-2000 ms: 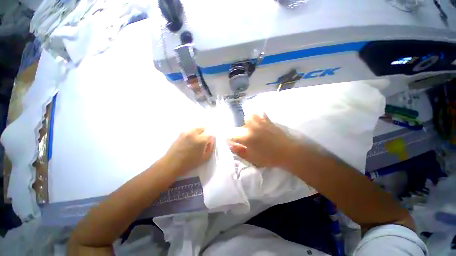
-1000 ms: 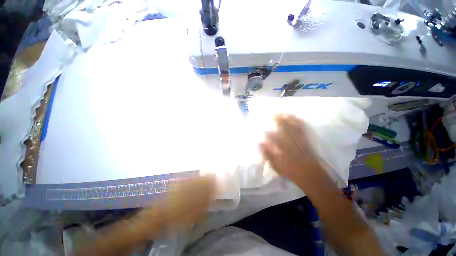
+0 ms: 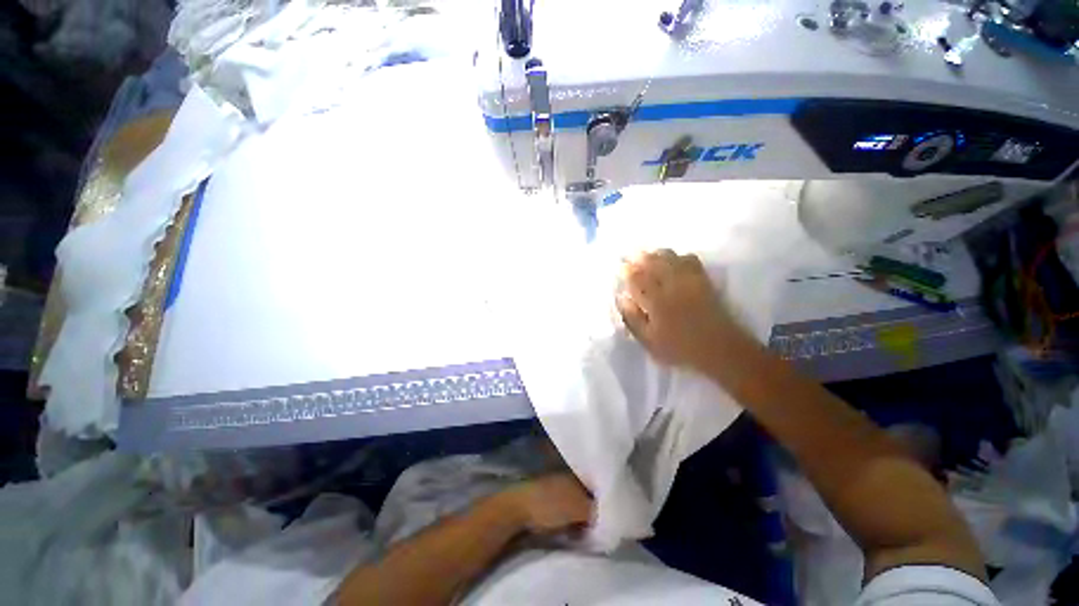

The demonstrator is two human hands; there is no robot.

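Note:
A white garment panel (image 3: 609, 397) hangs from the sewing machine bed over the table's front edge toward the lap. My right hand (image 3: 669, 305) grips its upper part, just in front of and right of the presser foot and needle (image 3: 586, 213), which are partly lost in glare. My left hand (image 3: 559, 503) is low at the lap, at the lower left edge of the panel, with its fingers partly hidden by the cloth; whether it grips the cloth is unclear. The sewing machine (image 3: 710, 124) stands behind, white with a blue stripe.
The ruler-marked table edge (image 3: 343, 400) runs across the front. White pieces (image 3: 142, 255) lie at the far left, with a white pile (image 3: 308, 47) behind. Green and dark tools (image 3: 909, 282) and a yellow sticker (image 3: 897, 341) are on the right. White cloth heaps lie below the table on both sides.
My left hand has moved from beside the needle down to the lap. My right hand stays near the needle. The panel has drawn in from the right and hangs lower in front. The camera view has shifted.

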